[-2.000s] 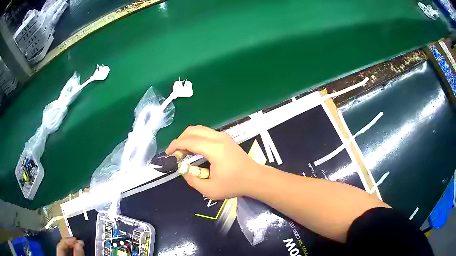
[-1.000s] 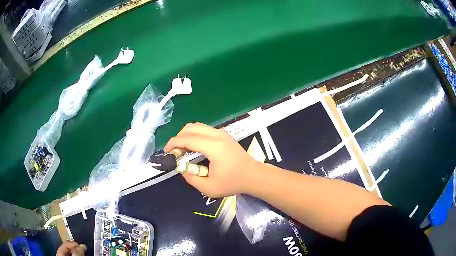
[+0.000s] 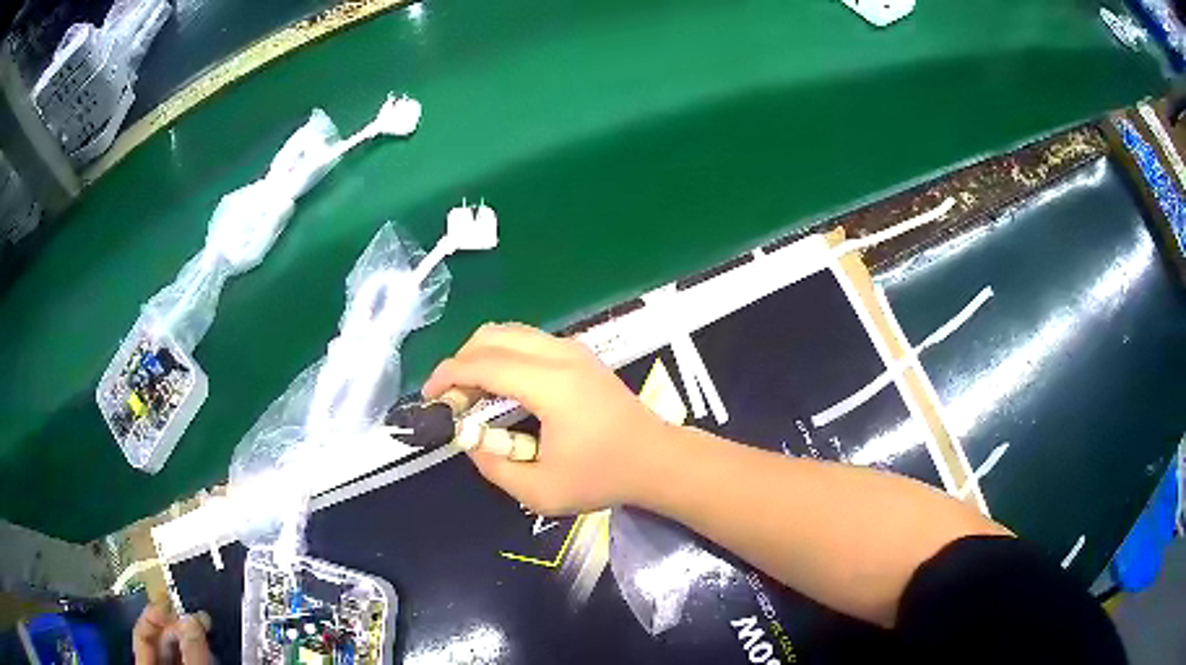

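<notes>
My right hand [image 3: 553,422] is shut on pliers [image 3: 488,439] with cream handles and dark jaws, held over the sheet's back edge. An open white housing [image 3: 386,600] with a green circuit board and small parts lies on the black sheet at the bottom left. Its cord runs up in a clear plastic bag [image 3: 358,370] to a white plug [image 3: 471,227] over the green belt. My left hand [image 3: 169,637] is at the bottom left edge, partly cut off, left of the housing. Its fingers are bent; whether it holds something cannot be told.
A second open unit [image 3: 152,396] with a bagged cord and plug lies on the green belt [image 3: 676,130] at the left. A white piece [image 3: 881,11] shows at the top edge. A blue bin [image 3: 63,639] stands at the bottom left. Another clear bag [image 3: 657,572] lies under my right forearm.
The second unit has moved right and away along the belt. A white piece has come into view at the top. My left fingers have risen slightly. My right hand and the pliers have hardly moved.
</notes>
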